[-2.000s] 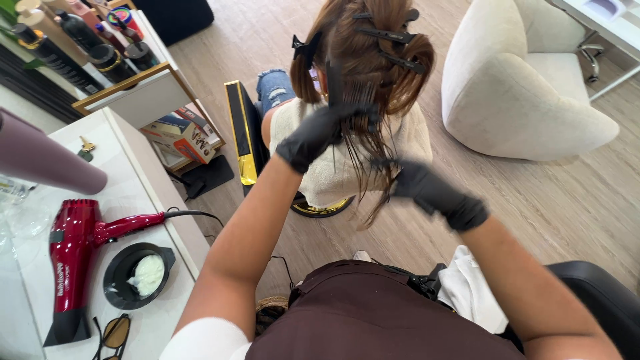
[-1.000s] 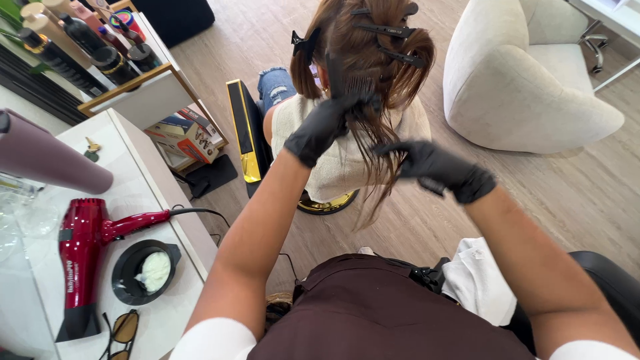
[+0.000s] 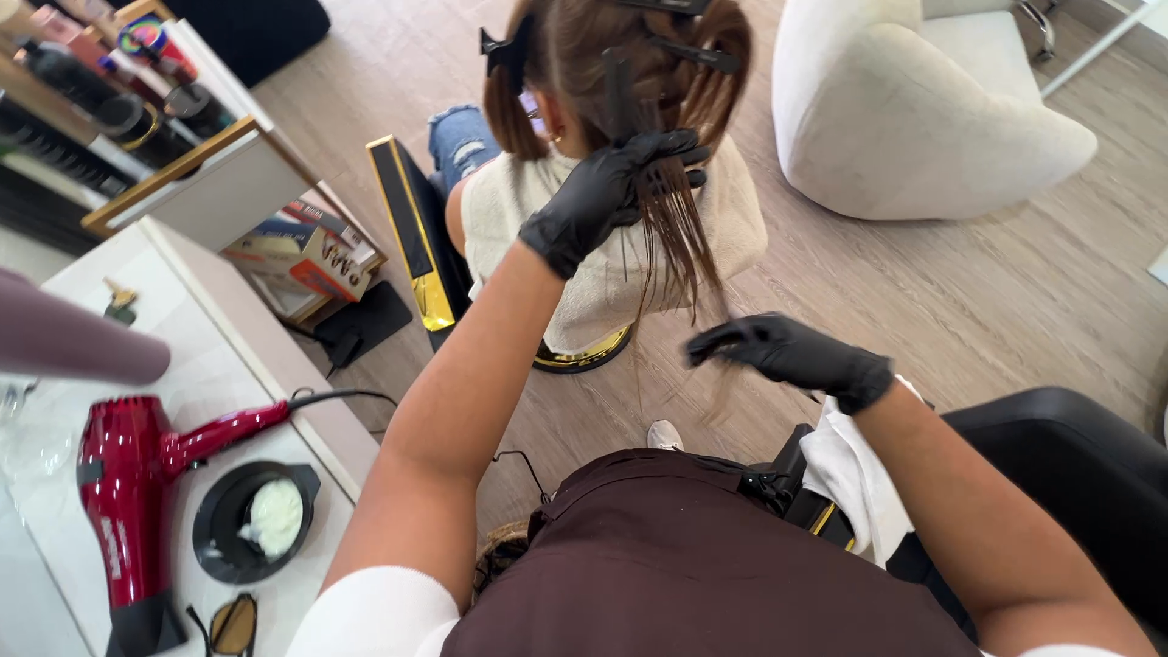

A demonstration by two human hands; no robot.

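Note:
A seated person with a cream towel (image 3: pixel 538 246) round the shoulders has brown hair sectioned by black hair clips (image 3: pixel 507 53). My left hand (image 3: pixel 611 196), in a black glove, holds a lock of hair (image 3: pixel 675 219) at the back of the head; a black comb (image 3: pixel 618 91) sticks up beside its fingers. Strands hang down below that hand. Lower and to the right, my right hand (image 3: pixel 789 356), also gloved, is slightly blurred, its fingers bent at the thin ends of the hair. Whether it grips them is unclear.
On the white counter (image 3: pixel 182 301) at left lie a red hair dryer (image 3: pixel 128 493), a black bowl (image 3: pixel 219 525) of white cream, sunglasses (image 3: pixel 234 625) and keys (image 3: pixel 120 297). A shelf (image 3: pixel 182 173) holds bottles. A cream armchair (image 3: pixel 876 119) stands at upper right, a black chair (image 3: pixel 1049 456) at lower right.
My right hand has moved down and away from my left hand, toward the ends of the lock. My left hand stays near the back of the head, on the hair.

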